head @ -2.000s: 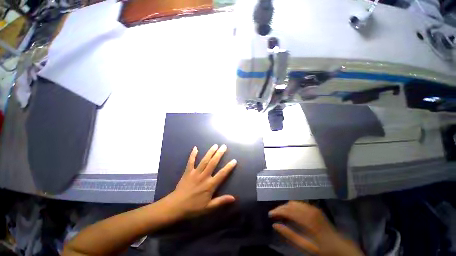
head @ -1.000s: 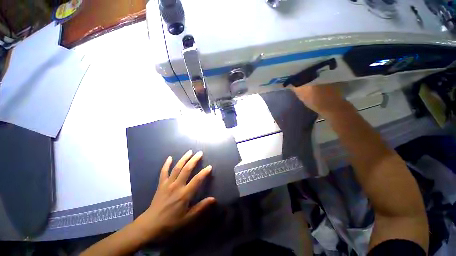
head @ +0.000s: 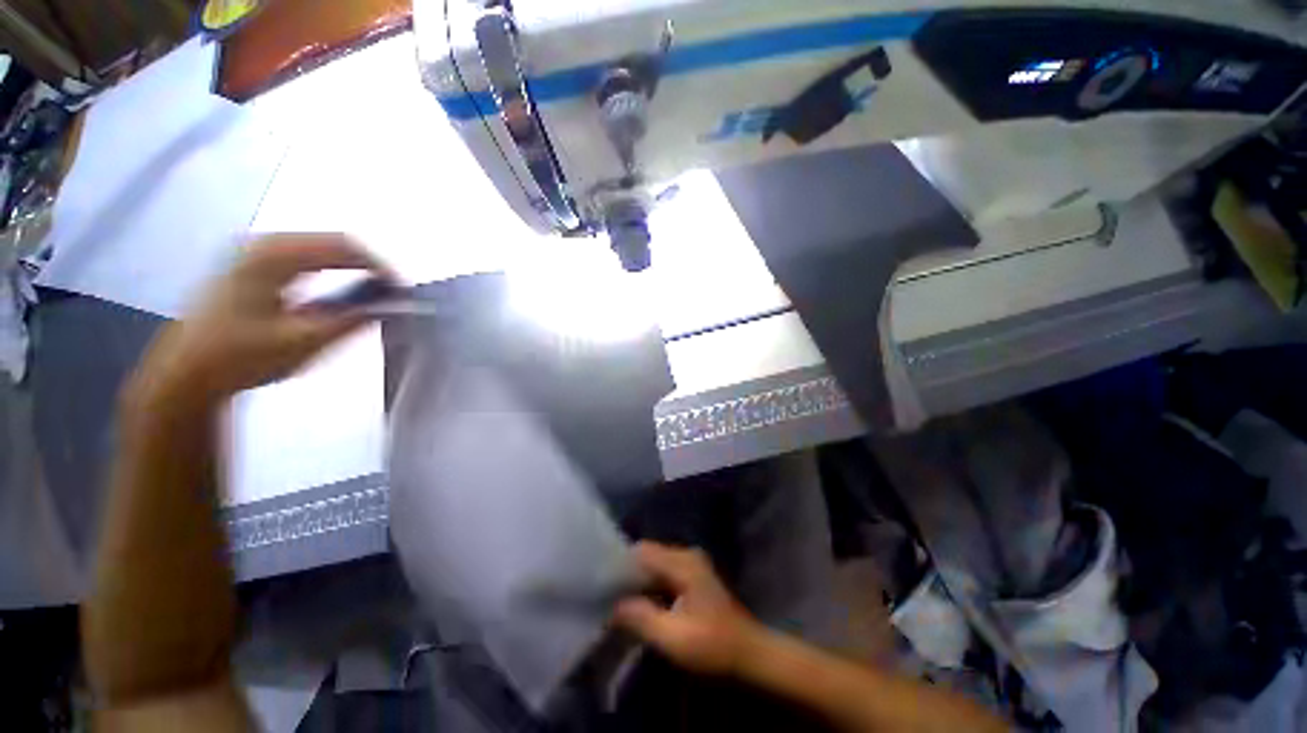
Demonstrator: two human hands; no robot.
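My left hand point(head: 294, 308), blurred, pinches the upper left end of a light grey panel point(head: 480, 501) above the table. My right hand point(head: 688, 609) grips the same panel's lower right part below the table's front edge. The panel hangs between both hands, partly over a dark grey panel point(head: 595, 408) that lies on the table up to the bright spot under the presser foot point(head: 628, 241). The dark panel's left part is hidden.
The sewing machine head point(head: 745, 72) stands behind. A dark tapering piece point(head: 846, 258) lies right of the needle. A pale panel point(head: 158, 186) and a dark panel point(head: 101, 387) lie at left. The edge ruler point(head: 753, 418) runs along the front. Crumpled pieces point(head: 1018, 573) hang below right.
My left hand has left the dark panel and risen to the left. My right hand has come from beside the machine to the front. A light grey panel is now held between them.
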